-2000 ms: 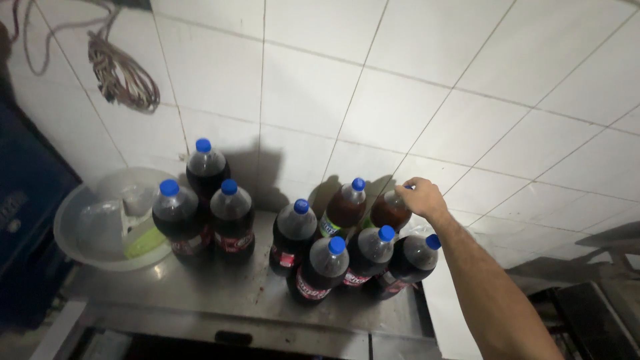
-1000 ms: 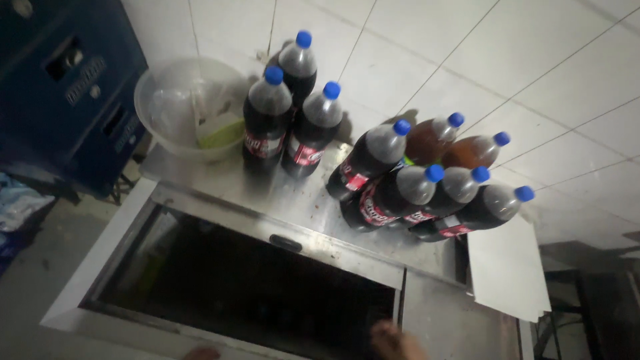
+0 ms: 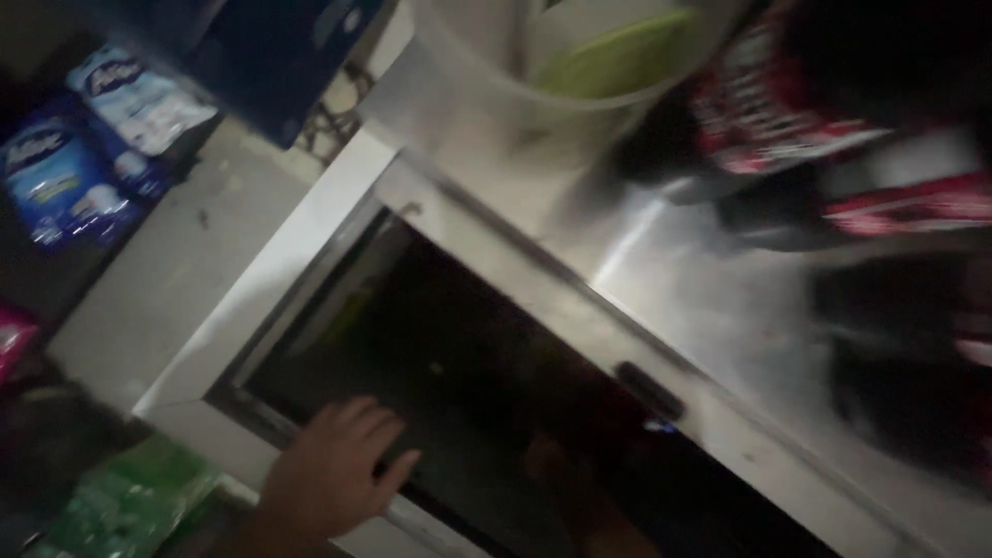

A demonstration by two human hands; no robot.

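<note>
My left hand (image 3: 341, 465) is at the near rim of a dark rectangular opening (image 3: 465, 333) in a metal-topped chest, thumb apart from its bent fingers, with nothing visible in it. Dim and blurred, my right hand (image 3: 550, 457) shows within the dark area; its fingers and anything in them cannot be made out. Beyond the opening, dark soda bottles with red labels (image 3: 767, 101) stand on the metal top (image 3: 690, 271), their caps out of view. A translucent plastic tub (image 3: 496, 70) with a yellow-green item (image 3: 620, 58) in it sits to their left.
A black recessed handle (image 3: 651, 390) lies along the far rim. The chest's white side edge (image 3: 271, 263) runs down the left. Blue and white plastic packs (image 3: 66, 182), a green plastic package (image 3: 139, 496) and a dark blue container (image 3: 256, 62) are at the left.
The view has swung down and left, closer to the opening. My right hand, on a bottle top two seconds ago, is now away from the bottles and low in the dark area. My left hand is now plainly in view.
</note>
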